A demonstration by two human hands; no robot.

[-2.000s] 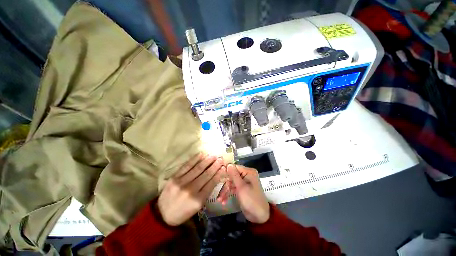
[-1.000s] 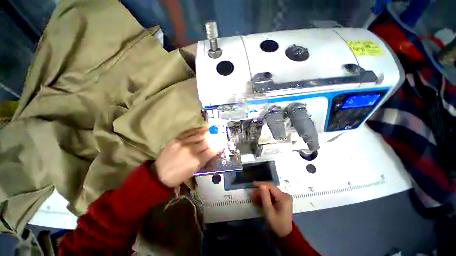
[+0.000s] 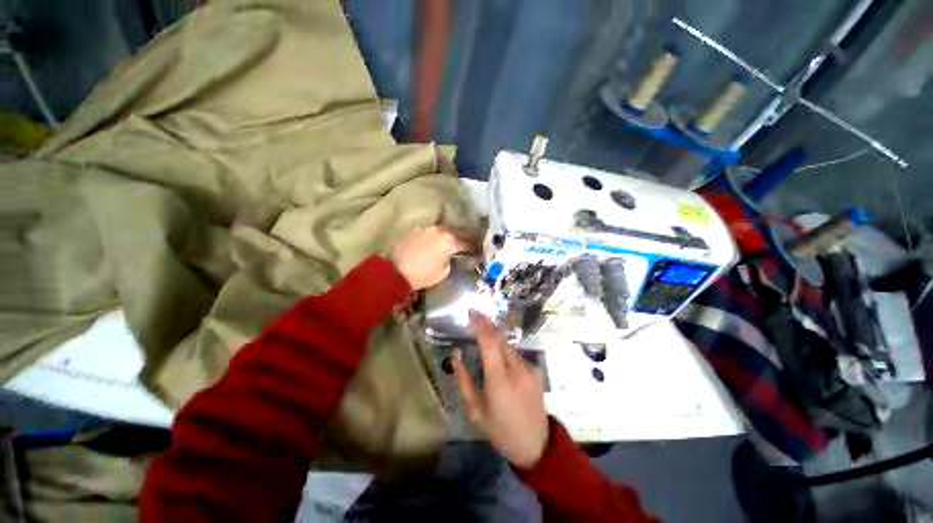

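Large khaki cloth (image 3: 256, 225) lies heaped left of the white overlock machine (image 3: 573, 204) and hangs over the table's front edge. My left hand (image 3: 425, 255) is on the cloth beside the machine head, its fingertips hidden, so I cannot tell whether it grips the cloth. My right hand (image 3: 501, 393) is in front of the needle area, fingers apart, fingertips near the brightly lit metal cloth plate (image 3: 455, 306). Nothing shows in my right hand. The needle area (image 3: 527, 286) is partly blurred.
Thread cones (image 3: 655, 82) stand on blue-tipped holders behind the machine, with a pale stand pole (image 3: 818, 61). A plaid cloth pile (image 3: 747, 368) lies right of the machine. The white table (image 3: 655, 393) carries a ruler. A grey partition stands behind.
The view has turned and pulled back, now showing the thread cones. My left hand has moved to the back edge of the cloth plate. My right hand has moved left and up toward the plate.
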